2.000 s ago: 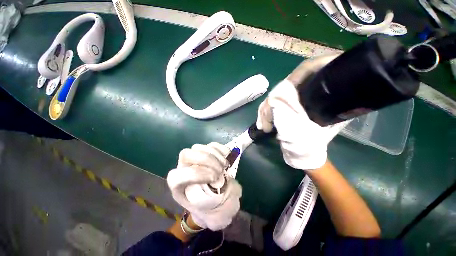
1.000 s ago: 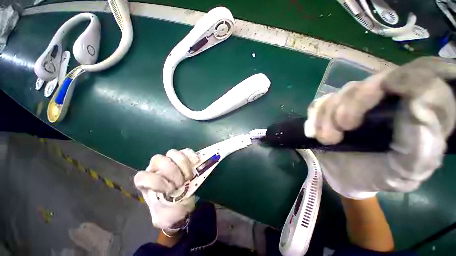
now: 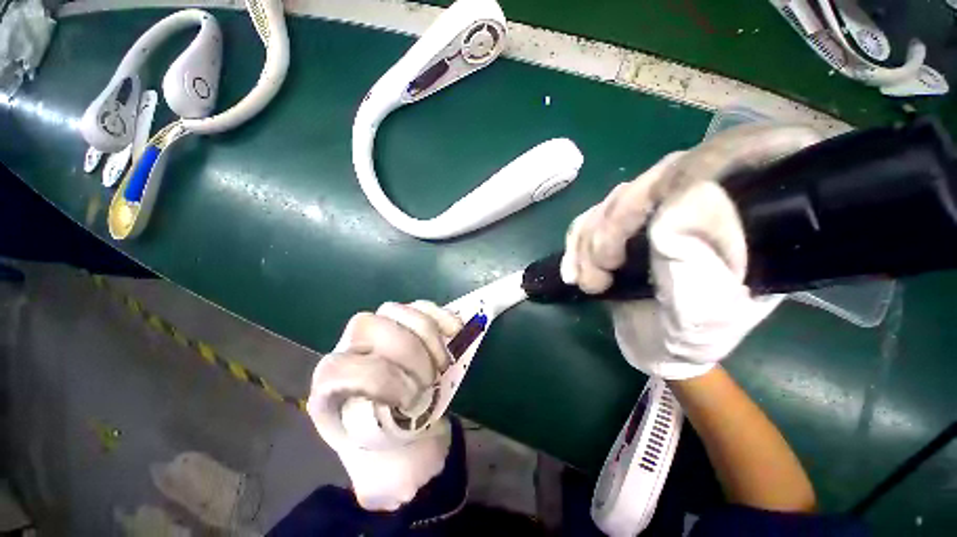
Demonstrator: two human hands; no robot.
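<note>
My left hand [image 3: 380,393], in a white glove, grips the open round end of a white neck fan body [image 3: 502,294]. A dark circuit board with a blue piece shows beside my fingers. My right hand [image 3: 682,252], also gloved, is closed around a thick black electric screwdriver [image 3: 839,215]. The screwdriver's front end meets the narrow neckband joint; its bit is hidden. The fan's other end [image 3: 638,456], with slotted vents, lies below my right forearm.
A U-shaped white neck fan [image 3: 420,226] lies on the green bench [image 3: 283,210]. More fans lie at the left, one with an open housing and blue battery cell [image 3: 143,174]. A clear screw box [image 3: 855,299] is partly behind my right hand. White parts [image 3: 866,52] lie beyond the metal rail [image 3: 651,76].
My right hand and the screwdriver have swung back left and the screwdriver front is again against the joint. My left hand has moved slightly right with the fan end.
</note>
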